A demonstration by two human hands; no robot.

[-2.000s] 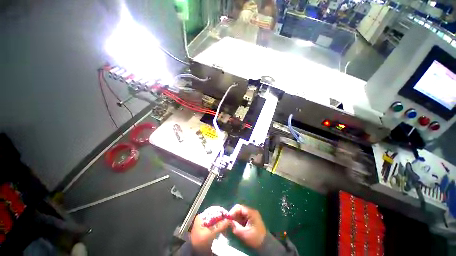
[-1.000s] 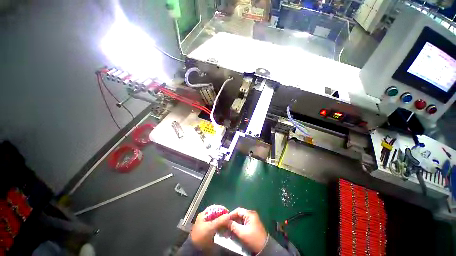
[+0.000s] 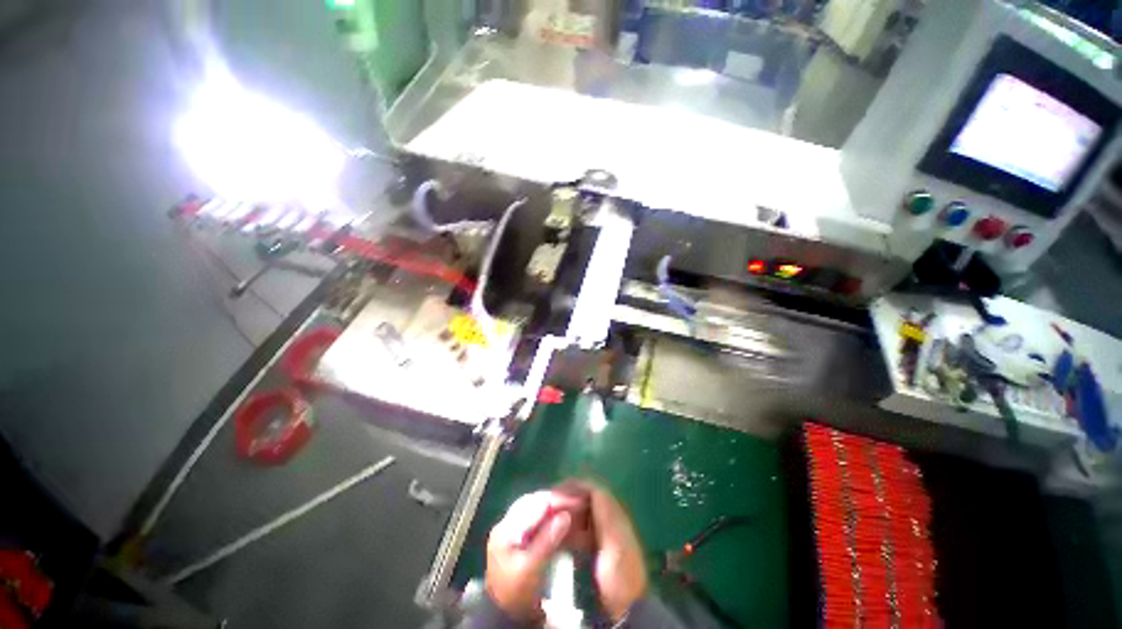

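Note:
My left hand (image 3: 522,559) is closed round a bundle of short red wires (image 3: 543,517), low at the centre over the green mat (image 3: 738,492). My right hand (image 3: 613,550) is cupped against it, fingers touching the left hand; blur hides whether it grips anything. A small red piece (image 3: 551,396) shows at the silvery outfeed (image 3: 527,391) at the mat's left corner. Dark side cutters (image 3: 695,548) lie on the mat right of my hands. Rows of short red wires (image 3: 867,528) lie in the black tray (image 3: 984,528) at right.
Whitish scraps (image 3: 687,479) dot the mat. The grey machine body (image 3: 726,264) stands behind it. A control panel (image 3: 1027,135) and a white shelf of hand tools (image 3: 984,356) are at right. Red wire coils (image 3: 273,426) lie at left. A silvery rail (image 3: 461,522) edges the mat's left side.
The view has shifted, so the machine and tray appear further left. My hands have come together more upright. A red piece now shows at the outfeed. The screen side of the machine is unchanged.

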